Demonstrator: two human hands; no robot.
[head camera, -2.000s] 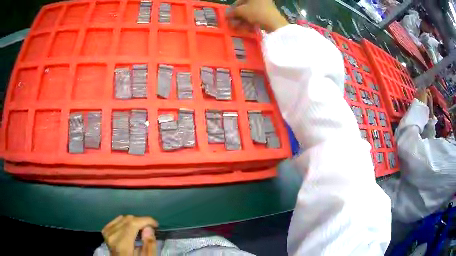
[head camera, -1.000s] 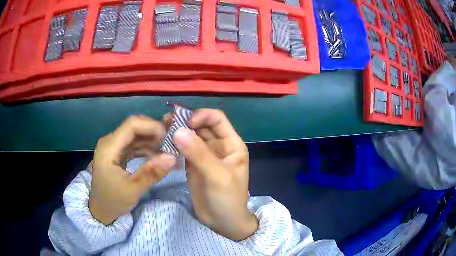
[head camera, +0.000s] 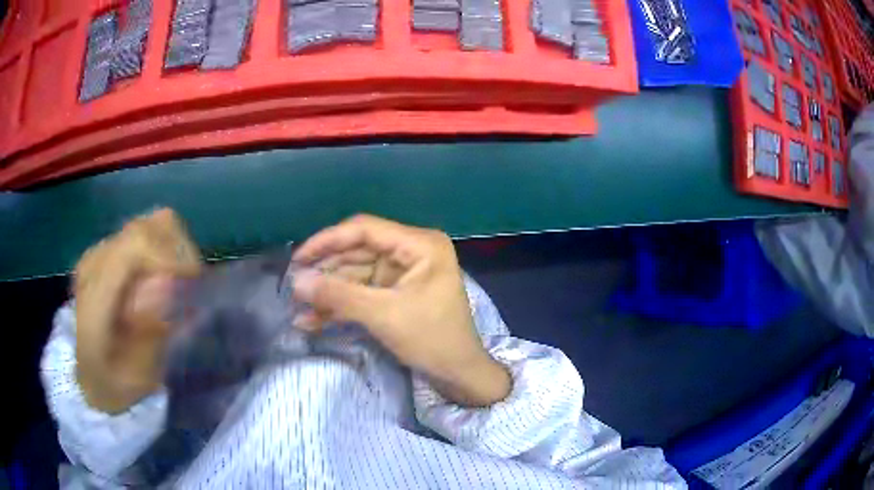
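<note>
A grey metal link strip (head camera: 230, 311), heavily blurred, spans the gap between my two hands over my lap. My left hand (head camera: 134, 311) is closed at its left end and is blurred. My right hand (head camera: 398, 292) pinches its right end between thumb and fingers, with the other fingers curled. The strip's exact shape and end pieces cannot be made out. Beyond my hands, a stack of red-orange compartment trays (head camera: 383, 103) holds folded ribbed bands (head camera: 331, 21), mostly in pairs, in its near row.
A shallow blue bin (head camera: 714, 43) with loose silvery metal pieces (head camera: 671, 38) stands right of the stack. Another red tray (head camera: 743, 144) holds folded bands further right. The green bench edge (head camera: 537, 201) runs beyond my hands. A neighbour's sleeve (head camera: 815, 263) and a blue crate (head camera: 719, 278) are at right.
The right hand has come from the tray to my lap. My hands then moved apart, and the compact ribbed piece between them now shows as a longer blur. The view has tilted downward.
</note>
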